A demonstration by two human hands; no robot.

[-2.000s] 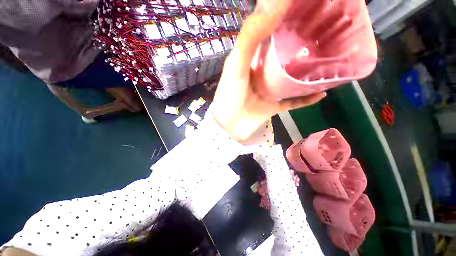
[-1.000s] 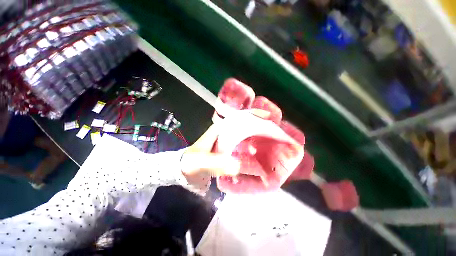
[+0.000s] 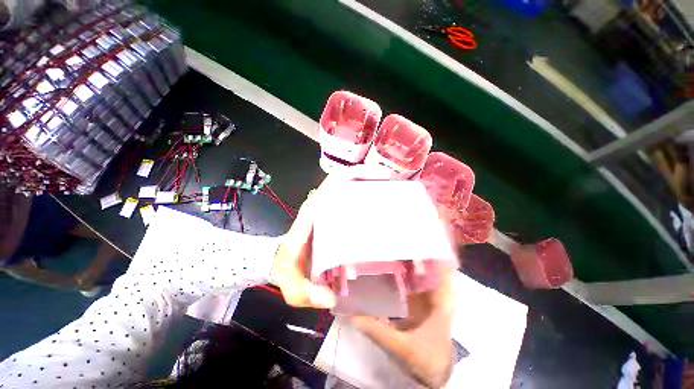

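A pink housing [image 3: 380, 220], glaring white on its upper face, is held up in front of me with its open end towards me. A grey flat rectangle [image 3: 370, 295] shows at its opening between pink inner walls. My left hand [image 3: 298, 266] grips the housing's left side. My right hand [image 3: 426, 338], partly blurred, holds it from below and the right; some fingers are hidden behind the housing.
Pink housings [image 3: 403, 140] line the white rail [image 3: 251, 91]; another housing [image 3: 549, 264] lies farther right. Circuit boards with red wires [image 3: 190, 156] and small white pouches lie left. A large stack of wired silver parts [image 3: 106, 83] is far left. White paper [image 3: 495, 323] lies below my hands.
The view has swung towards the rail since the first frame. The housing has been turned, so its outer face is up and a grey rectangle shows. My right hand has come onto it.
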